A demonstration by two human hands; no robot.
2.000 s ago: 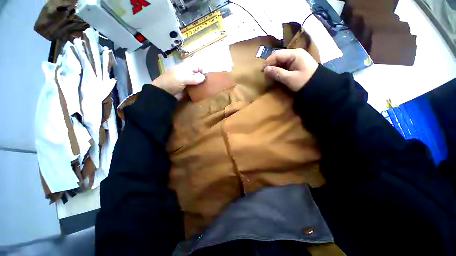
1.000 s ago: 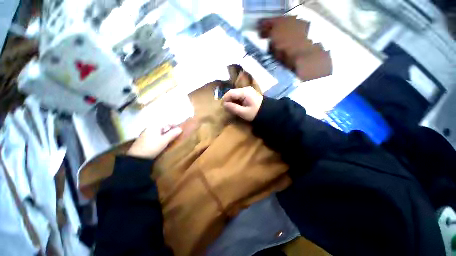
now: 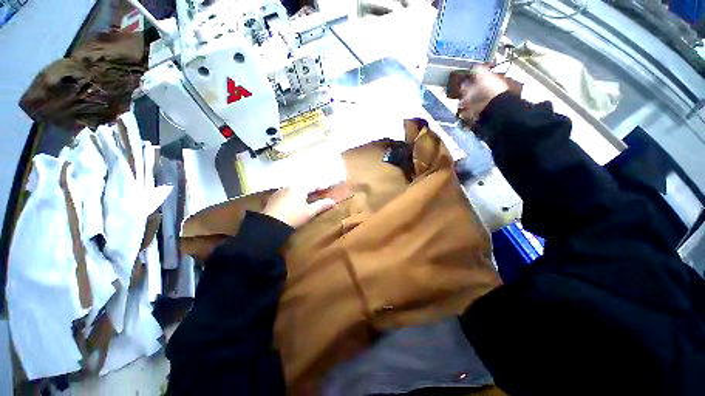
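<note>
A large tan-brown garment panel (image 3: 410, 247) covers my lap and the table front, its centre seam running down it. My left hand (image 3: 298, 206) is at the panel's upper left edge, thumb over a small reddish-brown patch (image 3: 334, 192), gripping it against the panel. My right hand (image 3: 484, 91) is at the upper right, over dark brown patches (image 3: 506, 83); its fingers are blurred, and I cannot tell whether they grip one. A small dark item with a white label (image 3: 393, 156) lies at the panel's top edge.
The white sewing machine head (image 3: 232, 85) stands beyond my left hand, with the yellow clamp (image 3: 298, 135) beside it. White pieces with brown strips (image 3: 58, 263) lie at left, a crumpled brown bundle (image 3: 85, 77) behind them. A lit control panel (image 3: 468, 29) is at upper right.
My right hand has left the panel's top edge and moved up and right to the brown patches. My left hand stays at the patch. The view has shifted, bringing the control panel into view.
</note>
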